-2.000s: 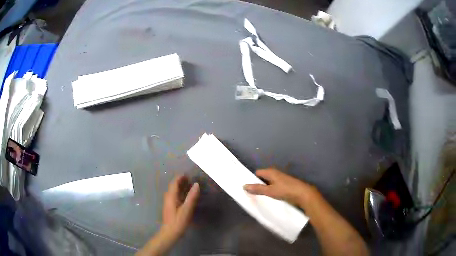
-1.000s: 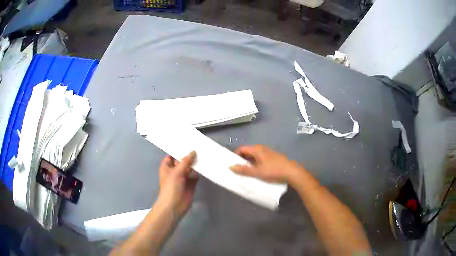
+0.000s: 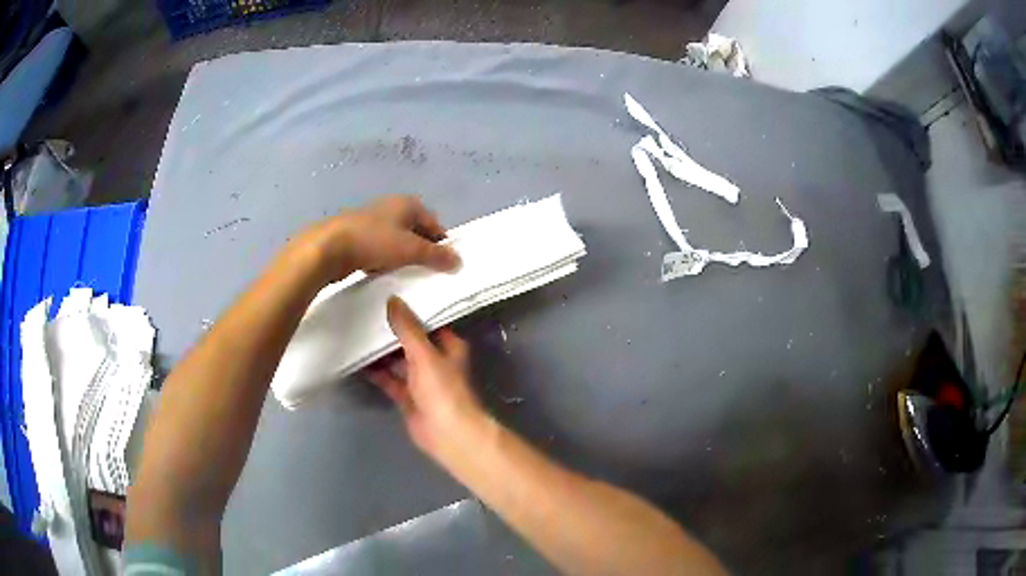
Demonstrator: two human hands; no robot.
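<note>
A stack of white fabric pieces (image 3: 512, 250) lies slanted on the grey cloth-covered table. My left hand (image 3: 388, 239) reaches across its upper edge, fingers on top of the stack. My right hand (image 3: 430, 377) grips the near edge, thumb on top and fingers partly hidden under the stack. A crumpled white tie strip (image 3: 664, 197) with a small white ticket (image 3: 682, 264) lies to the right. The grey-silver pressing template (image 3: 394, 546) lies at the near edge, partly cut off by the picture's rim.
A blue crate (image 3: 79, 253) at the left holds a heap of white pieces (image 3: 107, 371), with a phone (image 3: 107, 520) partly hidden by my left arm. The iron (image 3: 939, 428) stands at the right. Dark green snips (image 3: 903, 281) and a white scrap (image 3: 909, 231) lie above it.
The separate white pieces and the stack now lie together as one stack. My left hand has moved to its far side, my right hand to its near side. The view has shifted.
</note>
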